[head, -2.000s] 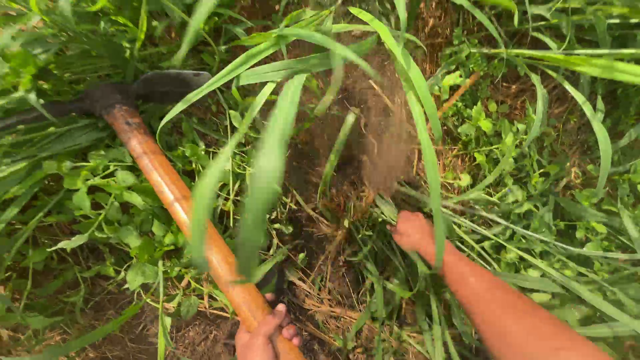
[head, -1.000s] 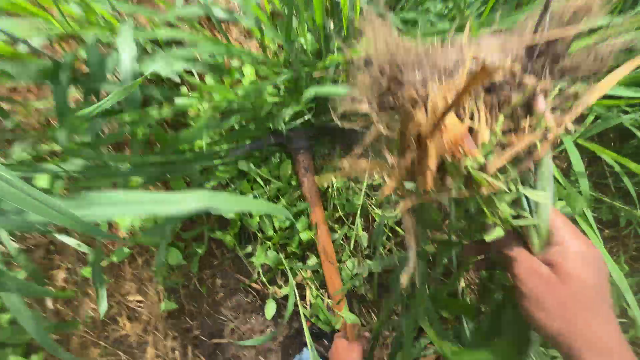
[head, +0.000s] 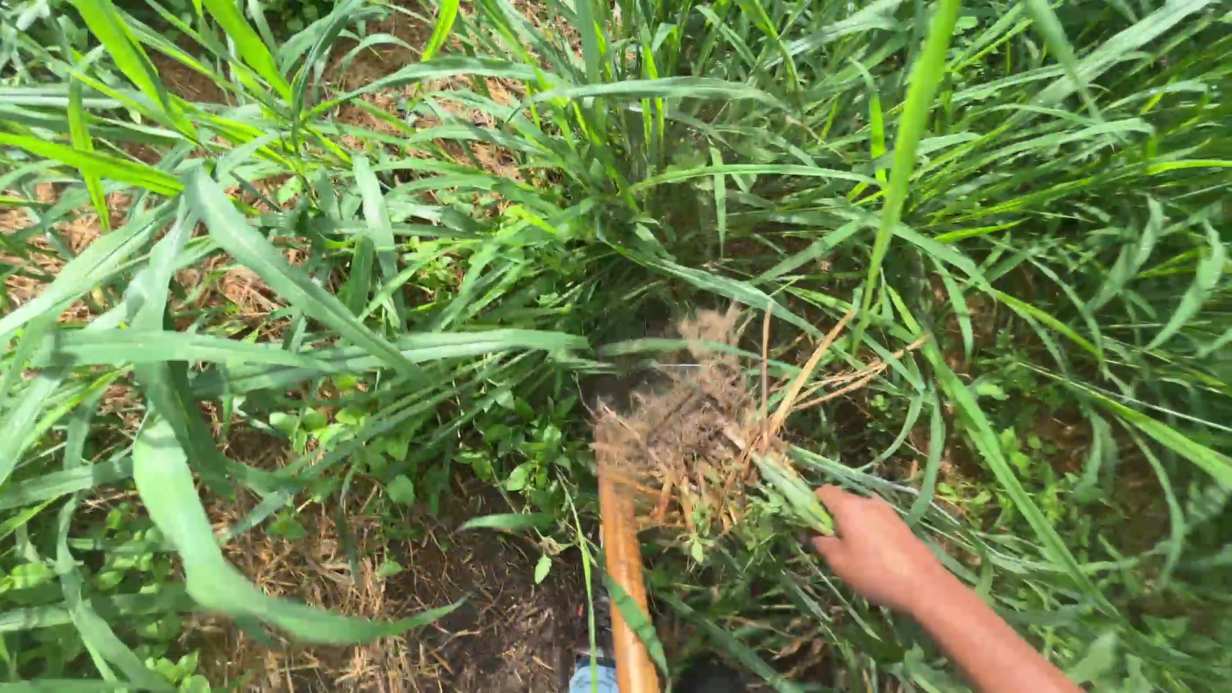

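My right hand (head: 871,549) grips the green stems of an uprooted grass clump (head: 698,423), whose matted roots and dry stalks point up and left. The clump lies against the upper part of a wooden tool handle (head: 628,577), and the metal head, seen in the earlier frames, is hidden behind roots and leaves. The handle runs down to the bottom edge of the view. My left hand is out of sight.
Tall grass (head: 674,144) stands across the far side and both edges. Long blades (head: 183,500) hang close to the camera at the left. Dark soil with dry straw (head: 481,597) shows at the lower left. A bit of blue cloth (head: 592,674) is at the bottom edge.
Two seconds ago my right hand was low in the grass; one second ago it held the clump up at the upper right. The clump is now lower, by the handle. My left hand has left the view.
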